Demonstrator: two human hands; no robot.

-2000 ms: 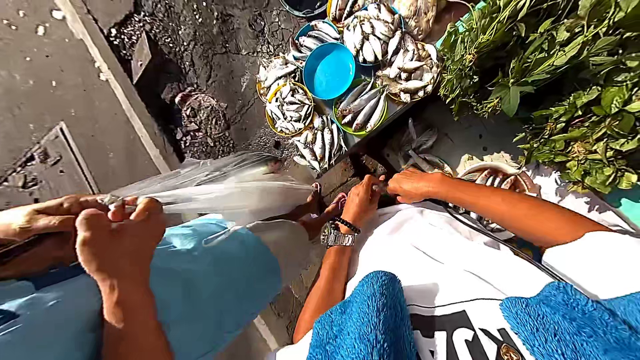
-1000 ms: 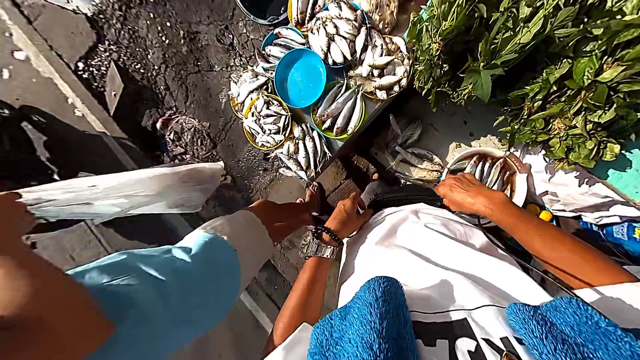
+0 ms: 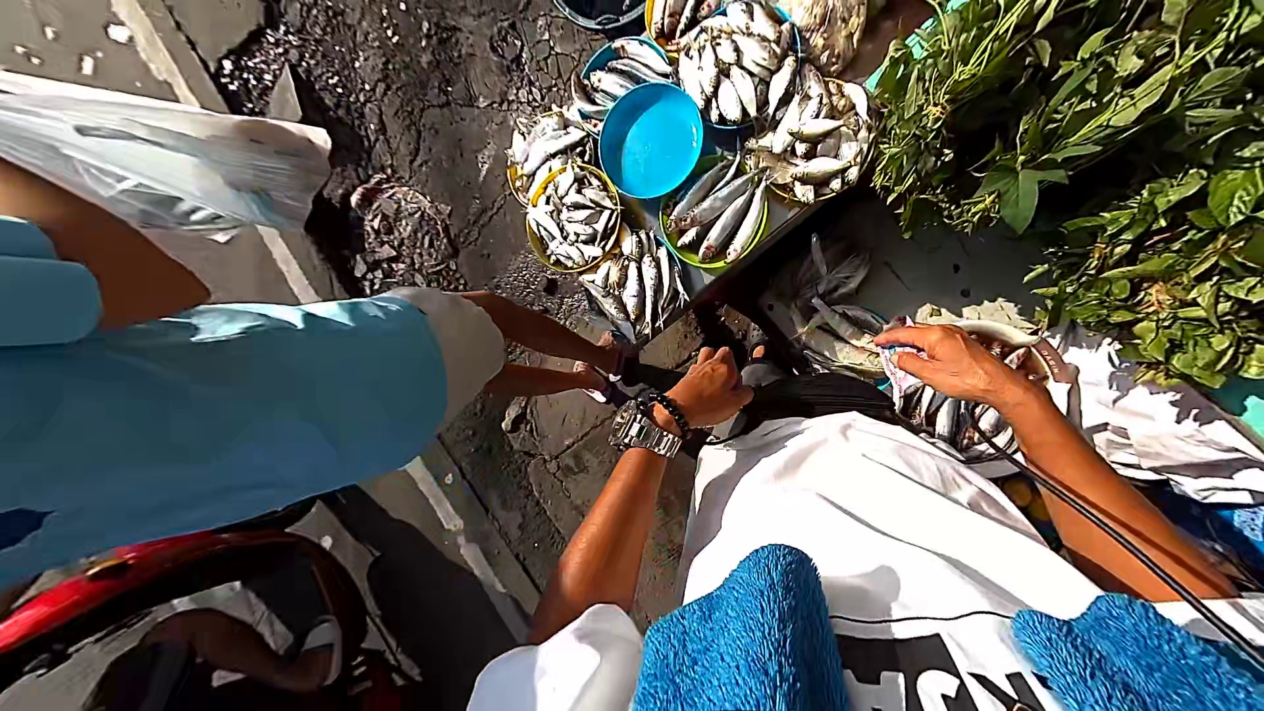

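My left hand [image 3: 709, 389], with a metal watch and dark beaded bracelet on its wrist, is curled at the near end of a black bag [image 3: 825, 397] at my waist; whether it grips the bag is hidden. My right hand [image 3: 943, 363] pinches a small crumpled pinkish-white piece [image 3: 902, 371], perhaps paper, above a round container of fish [image 3: 1062, 367]. Loose fish and clear plastic [image 3: 834, 296] lie just left of it. Beyond my hands are several basins of silvery fish [image 3: 721, 219] around an empty blue basin [image 3: 651, 139].
Leafy greens [image 3: 1136, 128] fill the upper right. At left stands a person in a light blue shirt [image 3: 227, 395], near a whitish plastic bag [image 3: 188, 163]. A red vehicle [image 3: 99, 592] with a person is at lower left. A dark cable crosses by my right forearm.
My hands were close together at my waist; my right hand has moved right, to the fish container, and now shows a small crumpled piece. The person in blue and the plastic bag have shifted, and a red vehicle has appeared.
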